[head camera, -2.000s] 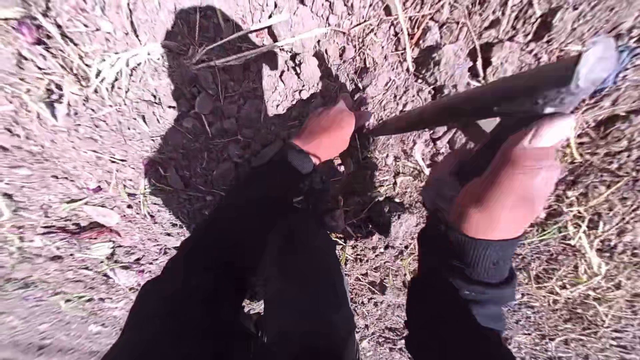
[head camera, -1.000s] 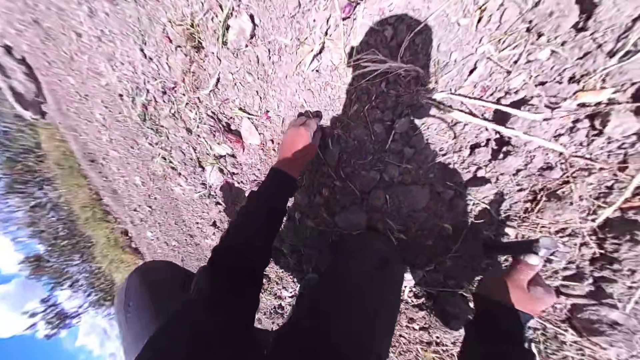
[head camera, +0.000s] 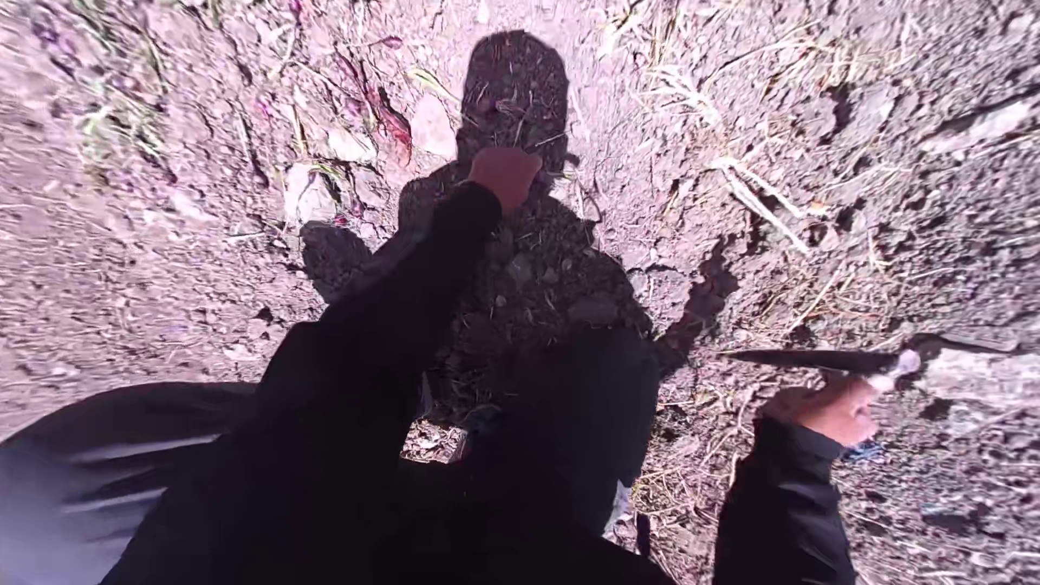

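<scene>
My left hand (head camera: 505,175) reaches down over the soil at the upper middle, inside the shadow of a head and shoulders. The back of the hand faces me; its fingers are hidden, so whether they hold anything does not show. At the right, my right hand (head camera: 833,410) is closed around a hand tool (head camera: 821,358) with a dark, tapering metal part that points left. The tool's kind cannot be told for sure. It is held just above dry, clumpy soil (head camera: 691,439) with bits of straw.
Pale stones (head camera: 309,195) and a reddish plant stem (head camera: 394,130) lie left of my left hand. Dry stalks (head camera: 760,199) are spread on the ground at the upper right. My dark-clad legs (head camera: 569,406) fill the lower middle.
The view has swung between frames. My left hand was by the dug soil near the tool's tip two seconds ago; now it is well apart from the tool. My right hand has kept the tool.
</scene>
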